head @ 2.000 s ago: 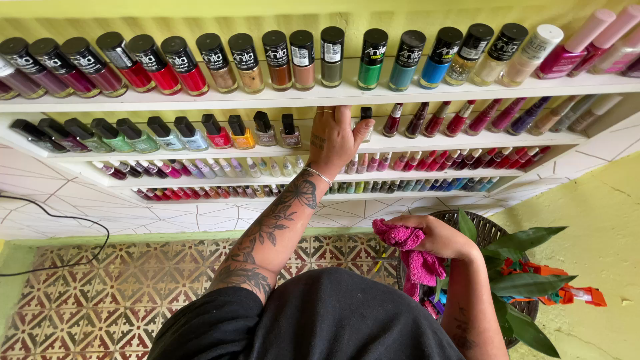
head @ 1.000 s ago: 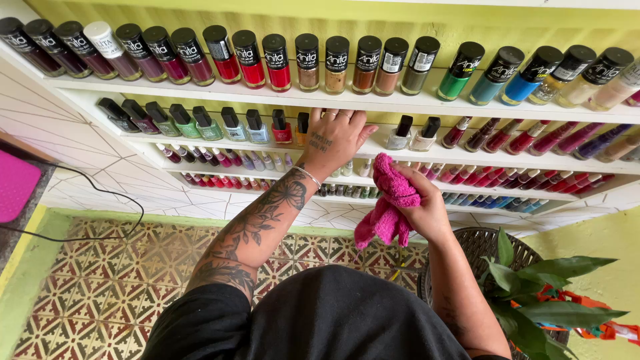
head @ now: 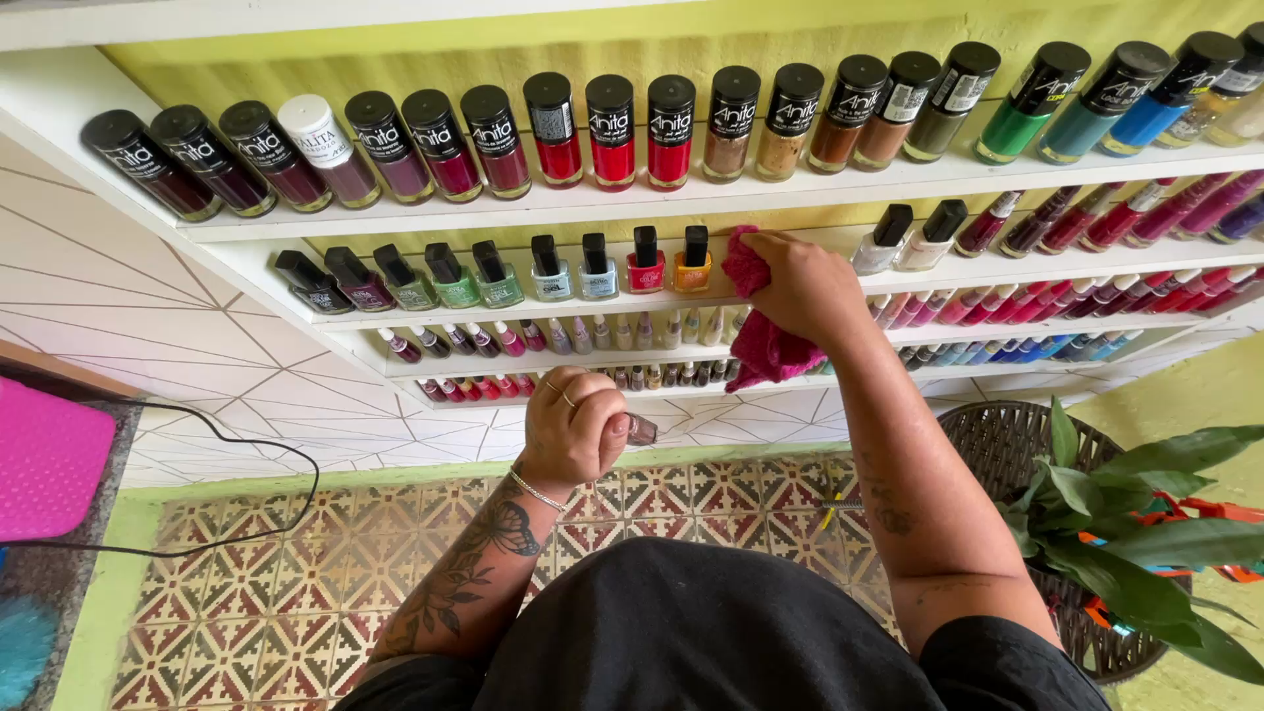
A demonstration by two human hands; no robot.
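My left hand (head: 573, 425) is closed around a nail polish bottle (head: 642, 430) below the shelves; its brownish glass end sticks out to the right, and the fist hides the rest. My right hand (head: 805, 291) presses a magenta cloth (head: 775, 351) on the second shelf (head: 731, 286), in the gap between an orange nail polish bottle (head: 693, 262) and a clear bottle with a black cap (head: 882, 242). Part of the cloth hangs over the shelf's front edge. Whether my left hand holds more than one bottle cannot be told.
Larger black-capped polish bottles (head: 612, 133) line the upper shelf. Small bottles fill the two lower shelves. At the right stand a dark woven basket (head: 997, 434) and a leafy plant (head: 1116, 523). A black cable (head: 306, 464) and a pink object (head: 49, 459) are at the left.
My left hand has left the second shelf and come down with a bottle in it. My right hand has moved the cloth up onto that shelf. The view has shifted left.
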